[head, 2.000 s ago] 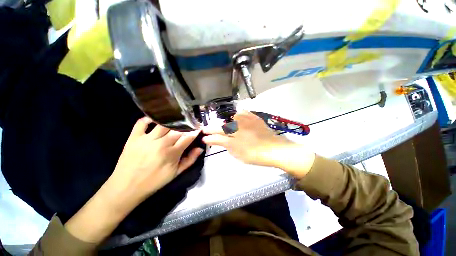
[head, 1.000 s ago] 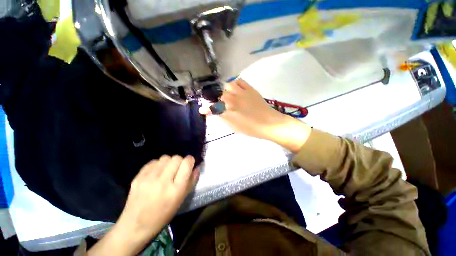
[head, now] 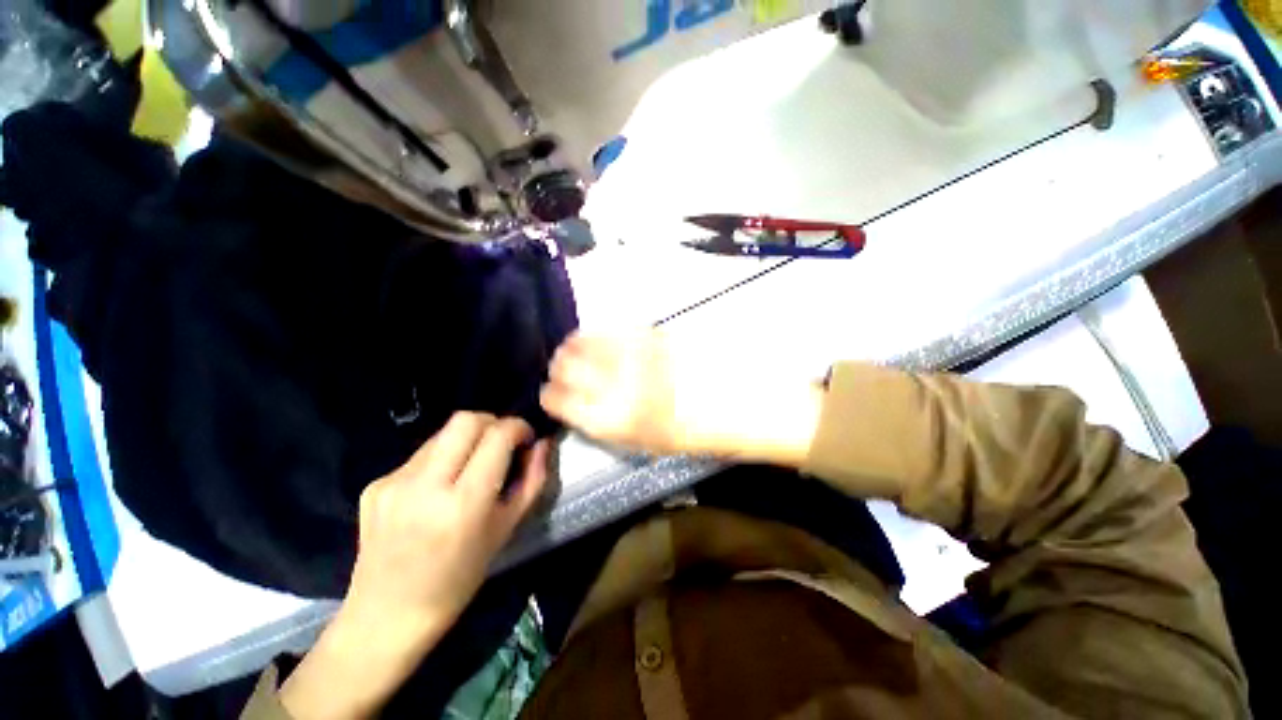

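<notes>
The black garment (head: 281,352) lies heaped left of and under the machine head, its right edge running from the presser foot area (head: 541,232) toward me. A small silver eyelet (head: 406,408) shows in the cloth. My left hand (head: 443,499) pinches the cloth near its front right edge. My right hand (head: 612,394) is beside it, fingertips on the same cloth edge, below the needle area. The needle itself is too small and glared to make out. Thread snips (head: 776,236) with red and blue handles lie right of the foot, touched by neither hand.
The white machine head (head: 787,85) with a shiny curved metal cover (head: 309,155) looms above the cloth. The table's ruler-marked front edge (head: 1040,296) runs below the hands. Blue tape (head: 73,450) is on the left. A brown box (head: 1220,317) stands at the right.
My right hand has left the presser foot and come down to the cloth edge beside my left hand. The snips are now fully uncovered. The view has shifted, showing the machine head higher.
</notes>
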